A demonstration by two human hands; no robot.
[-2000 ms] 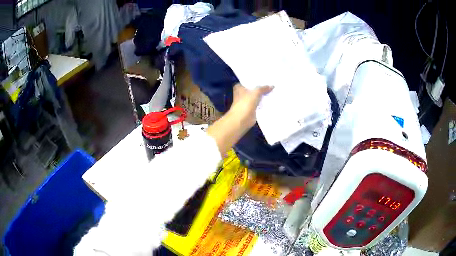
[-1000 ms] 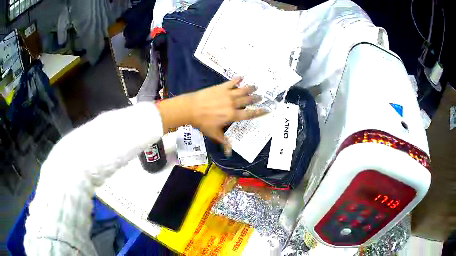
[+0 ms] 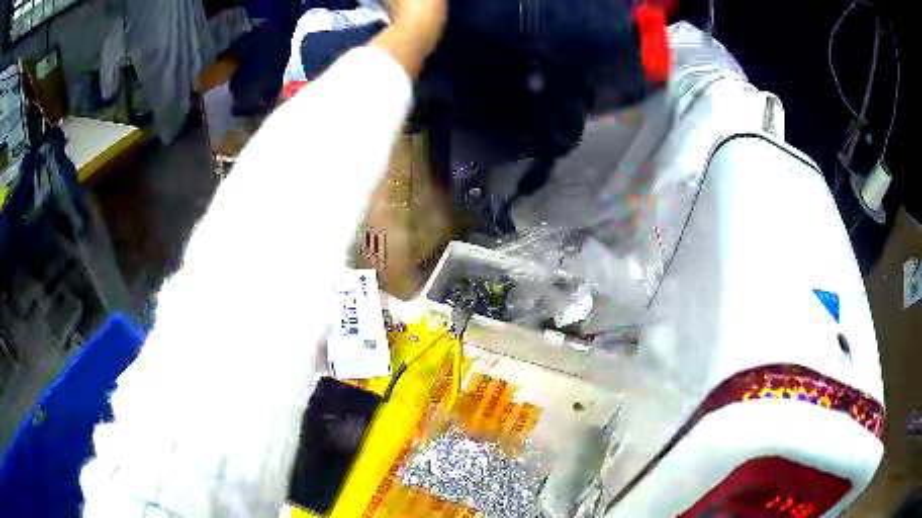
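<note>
My left hand (image 3: 417,28) is at the top, partly cut off by the frame edge. It holds a blurred bundle of dark jeans (image 3: 516,81) up above the back of the table; its fingers are mostly hidden. A red strip (image 3: 653,42) shows at the bundle's right side. My white-sleeved left arm crosses the left half of the view. My right hand is not in view. The white button machine (image 3: 778,263) stands at the right, its red panel cut off at the bottom.
A pale parts tray (image 3: 485,340) holds small items behind the yellow tape (image 3: 404,430). A bag of silvery fasteners (image 3: 470,470), a black phone (image 3: 334,445) and a small white box (image 3: 357,329) lie nearer. A blue bin (image 3: 66,405) is at the left.
The dark jeans have been taken hold of and lifted up and back, uncovering the parts tray. The white papers and the bottle no longer show. The machine appears lower in view.
</note>
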